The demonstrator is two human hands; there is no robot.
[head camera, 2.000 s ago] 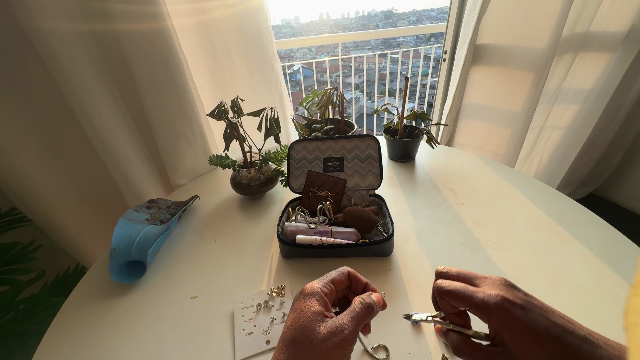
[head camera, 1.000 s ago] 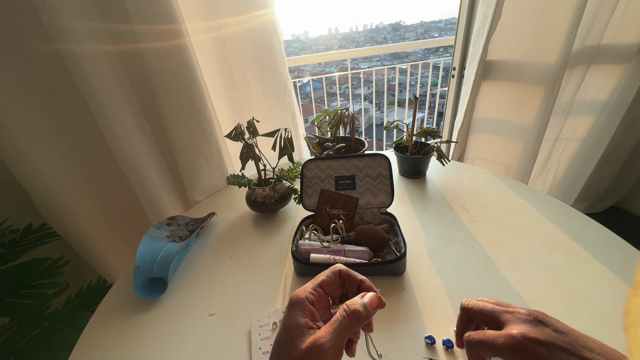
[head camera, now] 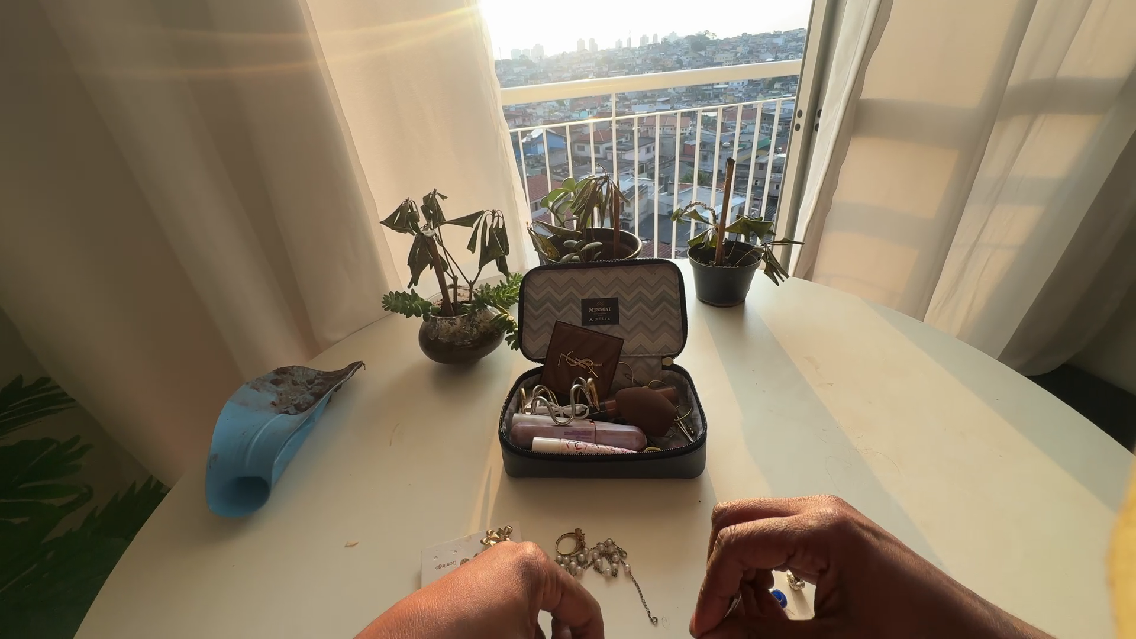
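At the bottom edge, my left hand (head camera: pixel 497 593) bends downward beside an earring card (head camera: pixel 444 559) with small metal pieces; its fingertips are cut off, so what it holds is hidden. Between my hands lie a beaded chain bracelet (head camera: pixel 608 559) and a gold-coloured ring (head camera: pixel 570 541). My right hand (head camera: pixel 821 564) is curled low at the right, fingertips at the frame's edge, and I cannot see whether they pinch anything. Beyond its fingers a blue bead-like piece (head camera: pixel 779 597) and a small metal piece (head camera: pixel 795 581) show on the table.
An open zippered case (head camera: pixel 603 465) holds a brown compact (head camera: pixel 581 359), a makeup sponge (head camera: pixel 646 410), tubes and looped metal pieces. Behind stand potted plants (head camera: pixel 461 337), (head camera: pixel 726 282) a black pot. A cut blue plastic scoop (head camera: pixel 257 444) lies at left on the round white table (head camera: pixel 852 426).
My left hand has moved down, and the beaded chain and ring now show beside it. The small cutters seen in my right hand two seconds ago are out of sight.
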